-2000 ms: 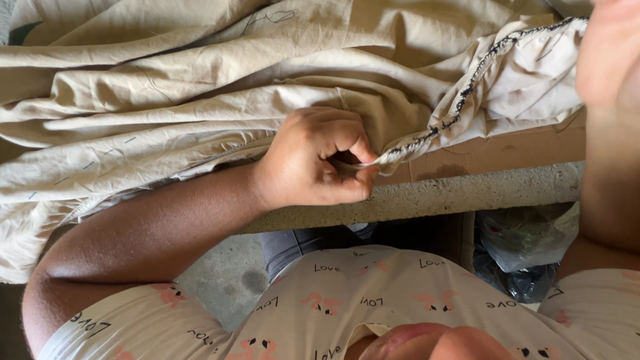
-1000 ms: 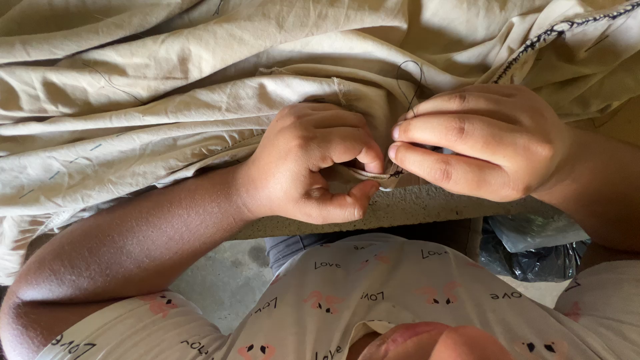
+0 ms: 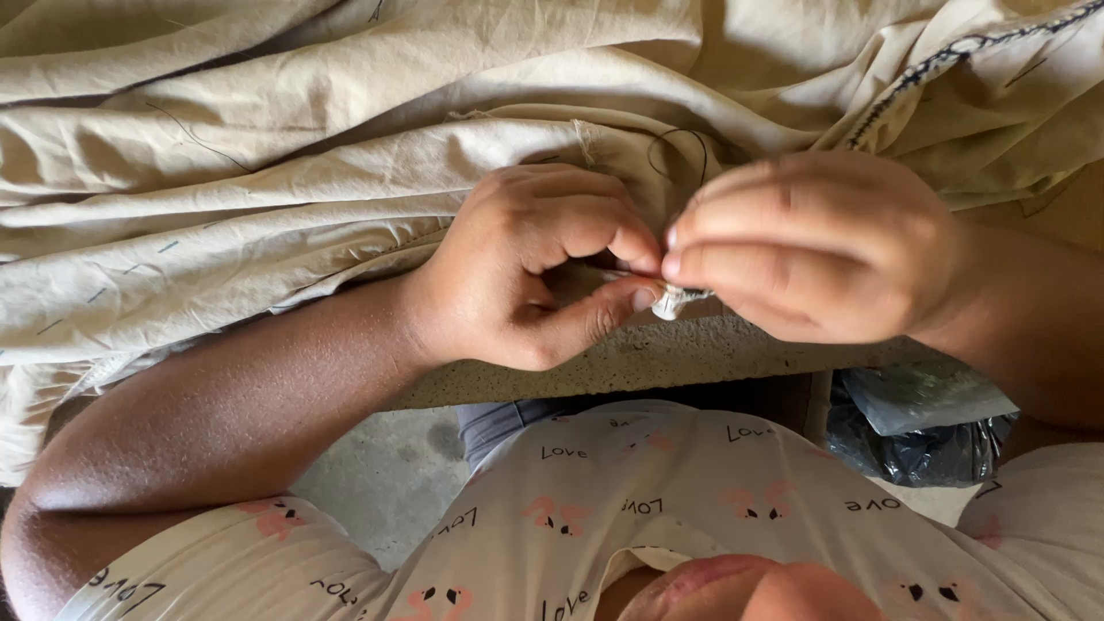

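Cream cloth [image 3: 345, 164] lies in long folds, with dark stitching [image 3: 923, 78] along an edge at the upper right. My left hand [image 3: 543, 267] pinches the cloth's near edge between thumb and fingers. Close against it, my right hand [image 3: 811, 246], slightly blurred, has its fingertips at the same edge. A small gathered bit of the cloth [image 3: 668, 304] shows below the fingertips. Dark thread [image 3: 677, 142] loops above my right fingers. Whether a needle is between those fingers cannot be seen.
The cloth rests on a table with a speckled front edge [image 3: 552, 379], close to my body. Black and clear plastic bags [image 3: 923, 431] are below the edge at the right. Concrete floor [image 3: 388, 474] shows at the lower left.
Two seconds ago my right hand was away from the cloth edge, at the far right; it has come in beside my left hand. My left hand has kept its pinch.
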